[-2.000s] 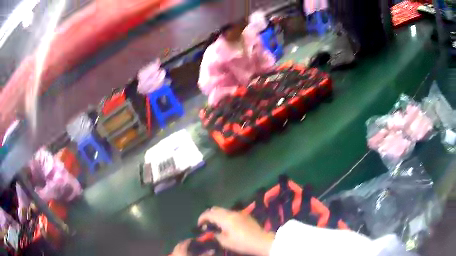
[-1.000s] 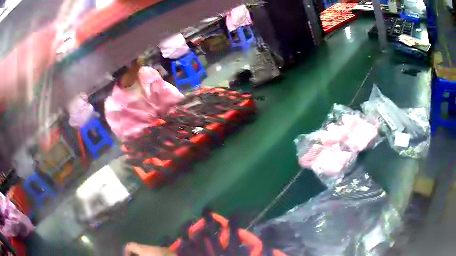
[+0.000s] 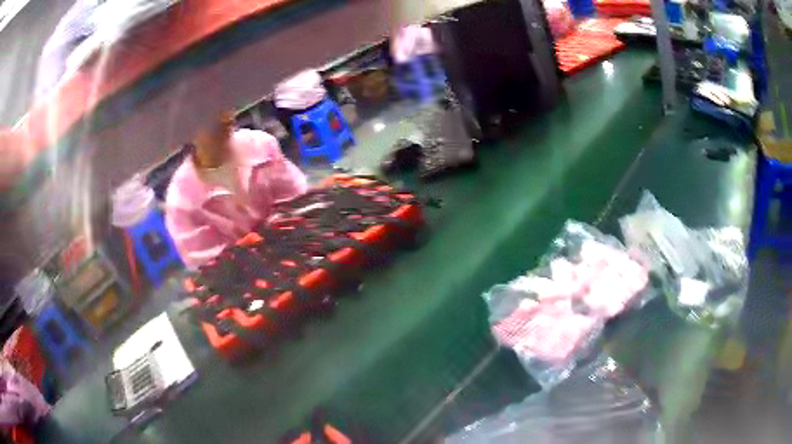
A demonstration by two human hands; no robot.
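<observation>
Neither of my hands is in the picture. Only the far tip of an orange-red watch tray [image 3: 326,434] shows at the bottom edge, with a dark piece on it; the rest is cut off. Nearest to its right lies a crumpled clear plastic sheet [image 3: 564,414], also cut by the bottom edge. Beyond the sheet is a clear bag of pale pink items [image 3: 569,303].
Across the green bench [image 3: 452,277] stands a filled orange-red tray [image 3: 304,282], with a person in pink [image 3: 227,186] behind it. White papers and a calculator [image 3: 149,368] lie at left. Another clear bag [image 3: 686,260] lies right. A post [image 3: 662,61] stands at upper right.
The view has swung right and up. My hands, seen at the near tray two seconds ago, have left the picture, and most of that tray has dropped below the bottom edge.
</observation>
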